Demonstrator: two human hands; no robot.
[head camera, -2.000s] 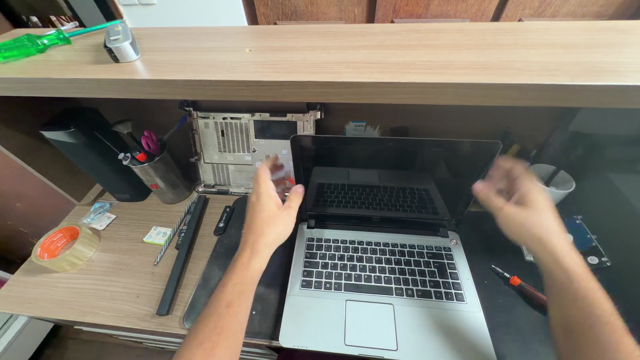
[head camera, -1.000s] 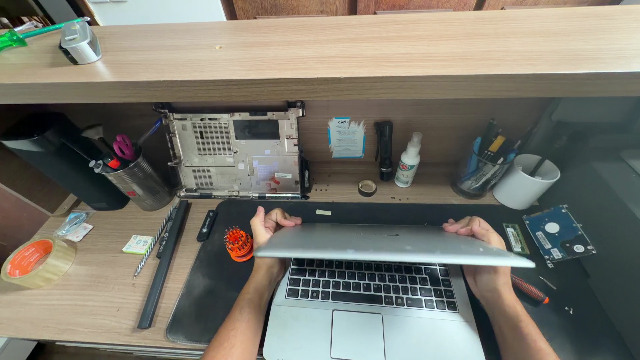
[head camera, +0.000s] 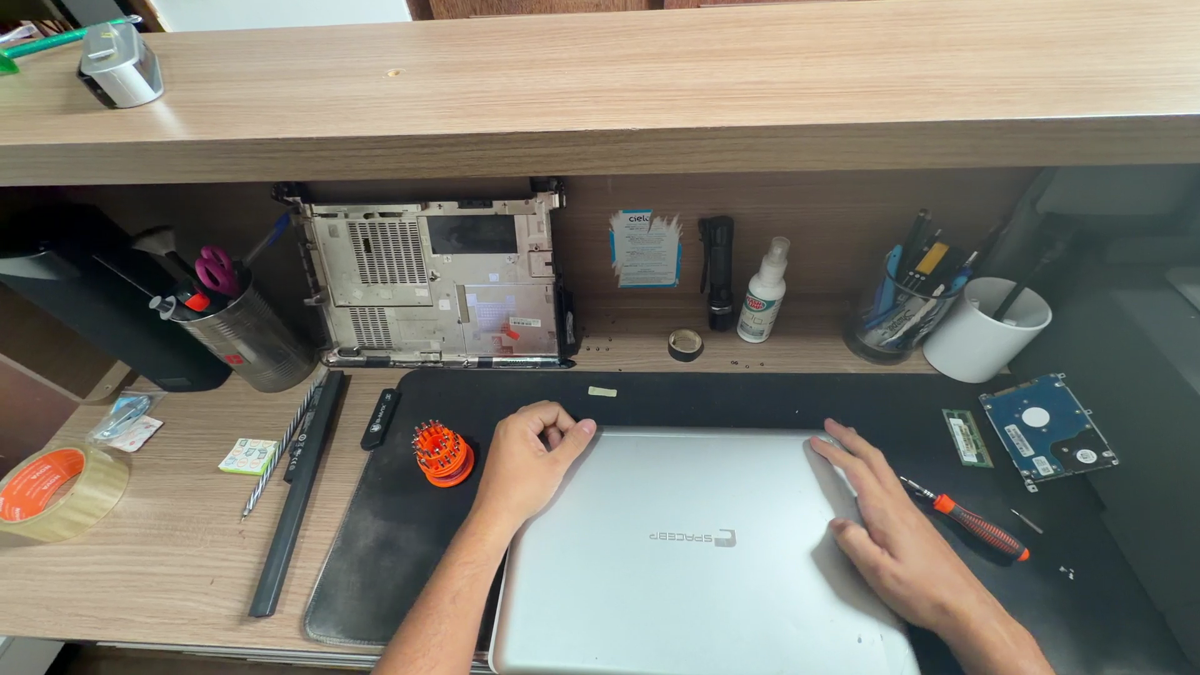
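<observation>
A silver laptop (head camera: 698, 591) lies with its lid down on a black desk mat (head camera: 375, 581). My left hand (head camera: 530, 464) is at the lid's far left corner, thumb by the edge and fingers curled. My right hand (head camera: 881, 534) rests spread near the far right corner, fingertips on the lid's edge. Left of my left hand stands an orange screwdriver bit holder (head camera: 442, 455). Right of my right hand lie a red and black screwdriver (head camera: 980, 527), a memory module (head camera: 967, 438) and a hard drive (head camera: 1048, 431) with its circuit board up.
A wooden shelf (head camera: 600, 94) spans above the desk. Behind the mat stand a laptop bottom cover (head camera: 441, 281), a flashlight (head camera: 717, 272), a spray bottle (head camera: 764, 292) and pen cups (head camera: 989, 328). At left are a laptop battery (head camera: 300, 497), a drill bit (head camera: 281, 450) and a tape roll (head camera: 66, 492).
The laptop was open two seconds before, with both hands raised beside its screen. Its lid was partly lowered between my hands one second before, and is now down.
</observation>
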